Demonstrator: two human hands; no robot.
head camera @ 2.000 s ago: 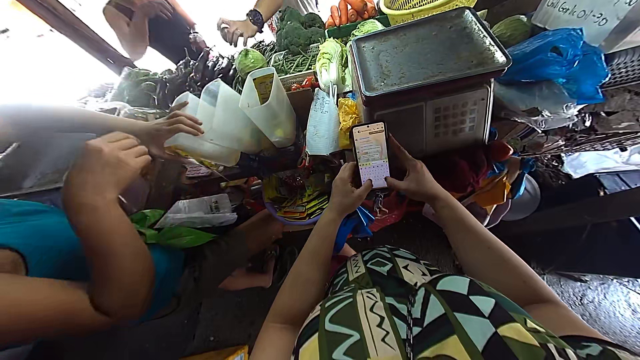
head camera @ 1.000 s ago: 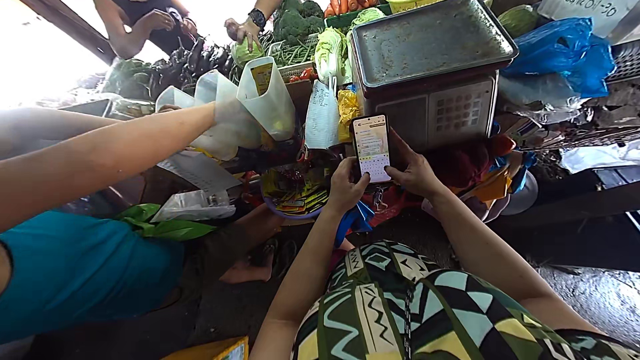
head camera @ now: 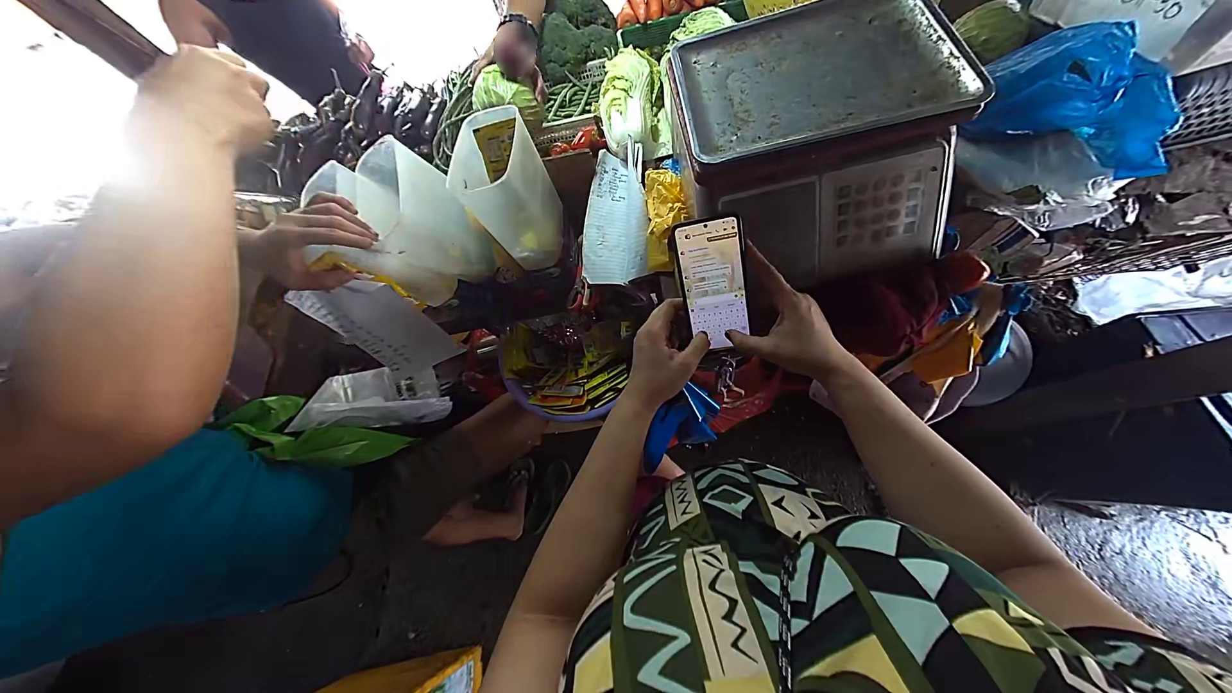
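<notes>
A smartphone point(head camera: 712, 279) is held upright between my two hands, its lit screen facing me with a message view and keyboard. My left hand point(head camera: 666, 354) grips its lower left side, the thumb at the bottom of the screen. On the other side my right hand point(head camera: 794, 322) supports it, thumb over the keyboard's lower right and index finger along the edge. Just behind the phone stands a weighing scale with a metal tray point(head camera: 833, 77) on top. A handwritten paper list point(head camera: 614, 219) and a yellow plastic wrapper point(head camera: 664, 217) hang left of the phone.
At left, a person in teal has a hand point(head camera: 318, 239) by translucent plastic containers point(head camera: 510, 188). Another person's hand point(head camera: 515, 53) touches a cabbage point(head camera: 505, 94). Eggplants point(head camera: 371, 115) and napa cabbage point(head camera: 628, 101) lie behind. A basin of packets point(head camera: 568, 409) sits below; a blue plastic bag point(head camera: 1078, 87) is right.
The person at left has raised one forearm, and a hand now rests by the plastic containers. The hand at the top has moved down onto the cabbage. My hands still hold the phone.
</notes>
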